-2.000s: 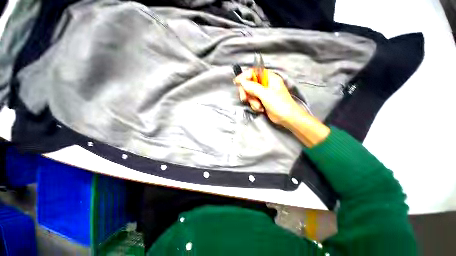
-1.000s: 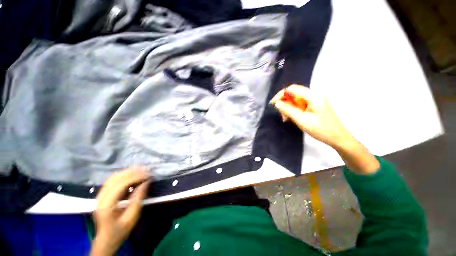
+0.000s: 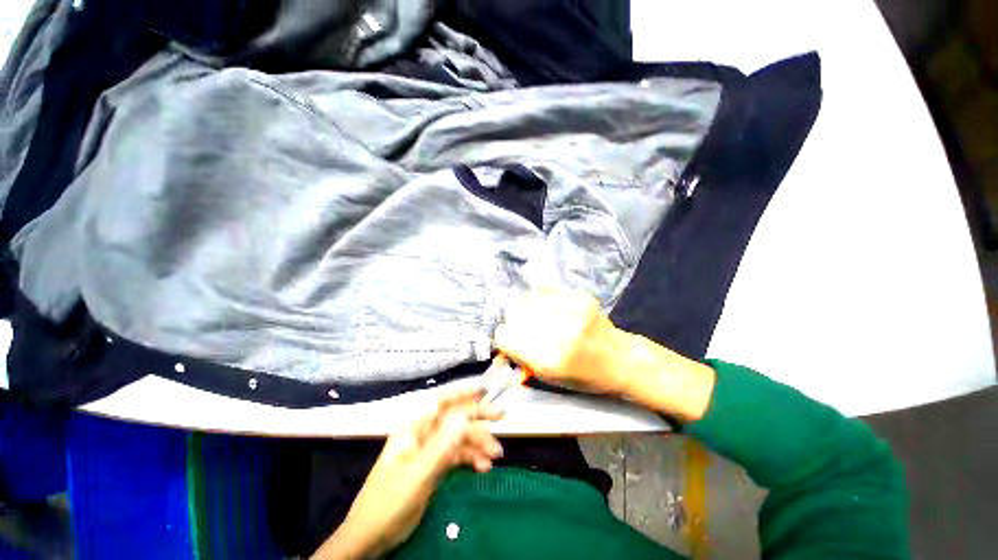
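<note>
The dark denim garment (image 3: 252, 219) lies opened on the white table, its grey inside facing up. Its dark button placket (image 3: 290, 388) with pale dots runs along the near table edge, and the dark collar (image 3: 755, 164) lies at the right. My right hand (image 3: 564, 339) is closed around the orange-red snips (image 3: 514, 375) at the placket's right end; the pale blades point down and left. My left hand (image 3: 432, 448) is just beside the blades at the table edge, fingers slightly curled and apart. Whether its fingertips touch the cloth is unclear.
More dark and grey garments (image 3: 536, 38) are heaped along the far side of the white table (image 3: 875, 219). A blue bin (image 3: 126, 481) stands below the near left edge. Grey floor with a yellow line (image 3: 696, 492) shows below the table.
My right hand with the snips has moved from the collar to the placket's right end. My left hand has moved right along the near edge to meet it, leaving the placket's left part.
</note>
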